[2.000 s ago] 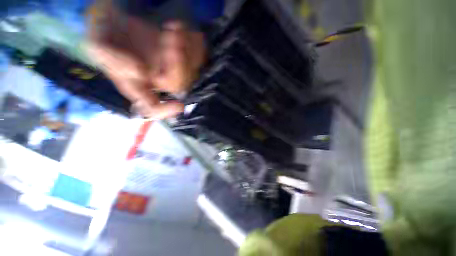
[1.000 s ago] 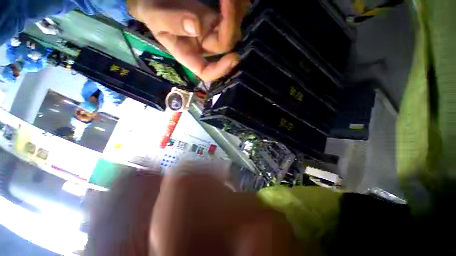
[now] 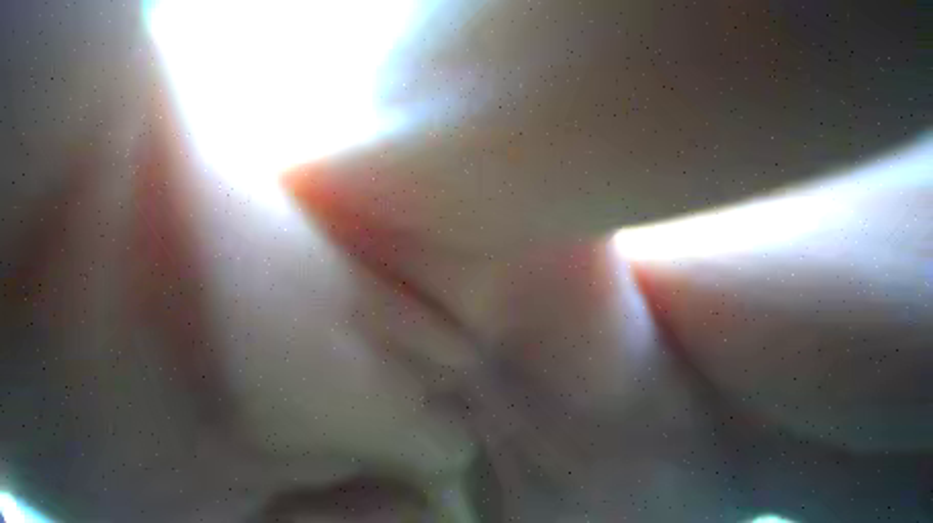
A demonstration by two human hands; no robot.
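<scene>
A hand [image 3: 460, 327] is pressed close over the lens and fills almost the whole head view. It shows only as blurred skin with dark creases and reddish edges between fingers. I cannot tell whether it is my left or my right hand, or whether it holds anything. No worked object is visible; the black totes seen earlier are hidden behind the hand.
Bright white light [image 3: 276, 82] comes through a gap at the top left. A second bright wedge [image 3: 778, 220] shows at the right. Small bright spots lie at the lower edge. Nothing of the surroundings can be made out.
The blurred hand low in the earlier view now covers the lens. The stacked black totes, the blue-sleeved hand at the top, the bench and the yellow-green cloth are no longer visible.
</scene>
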